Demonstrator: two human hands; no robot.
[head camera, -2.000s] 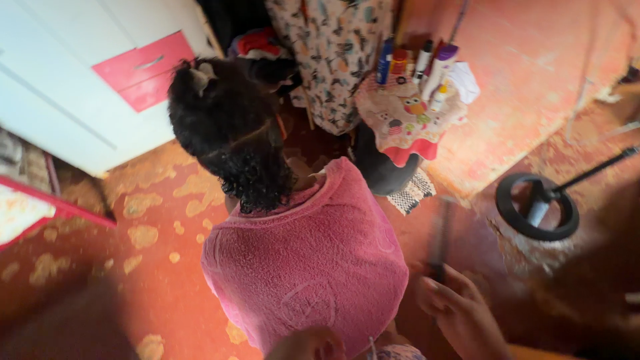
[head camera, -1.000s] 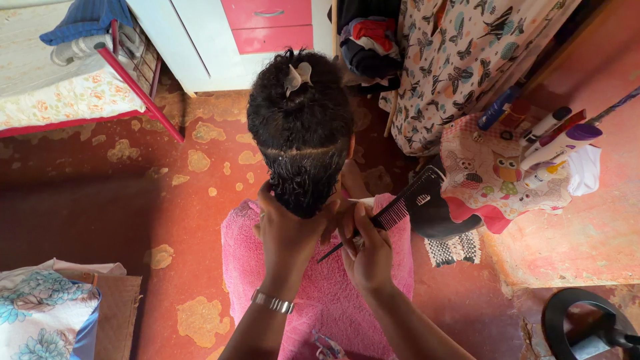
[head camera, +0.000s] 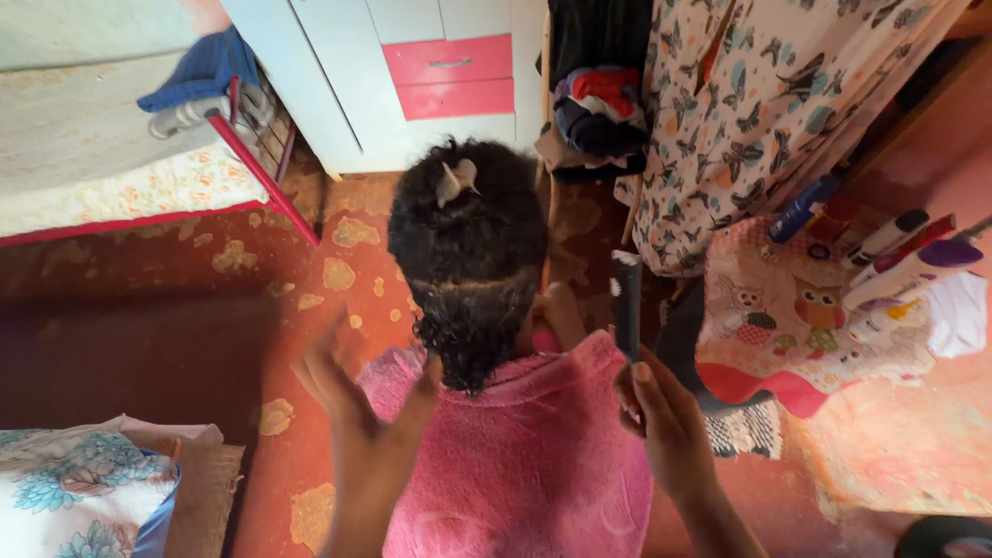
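Note:
A seated person's head of dark curly hair (head camera: 473, 232) is at the centre, seen from behind, parted across the back. A pale hair clip (head camera: 456, 182) holds the upper hair. A pink towel (head camera: 519, 457) covers the shoulders. My left hand (head camera: 368, 411), blurred, is left of the loose lower hair with its fingers spread and nothing in it. My right hand (head camera: 663, 418) grips a black comb (head camera: 626, 306), upright at the right of the towel, with white product on its tip. The person's own hand (head camera: 562, 314) is near the neck.
At right a stool or small table with an owl-print cloth (head camera: 814, 310) bears a blue bottle (head camera: 802, 208), a purple-capped bottle (head camera: 914, 271) and others. A butterfly-print curtain (head camera: 744, 116), a cabinet with pink drawers (head camera: 453, 77), a bed (head camera: 116, 147) and a cardboard box (head camera: 209, 488) stand around.
A second ago both hands were at the lower hair and neck. My left hand has moved off to the left and opened; my right hand has moved right with the comb.

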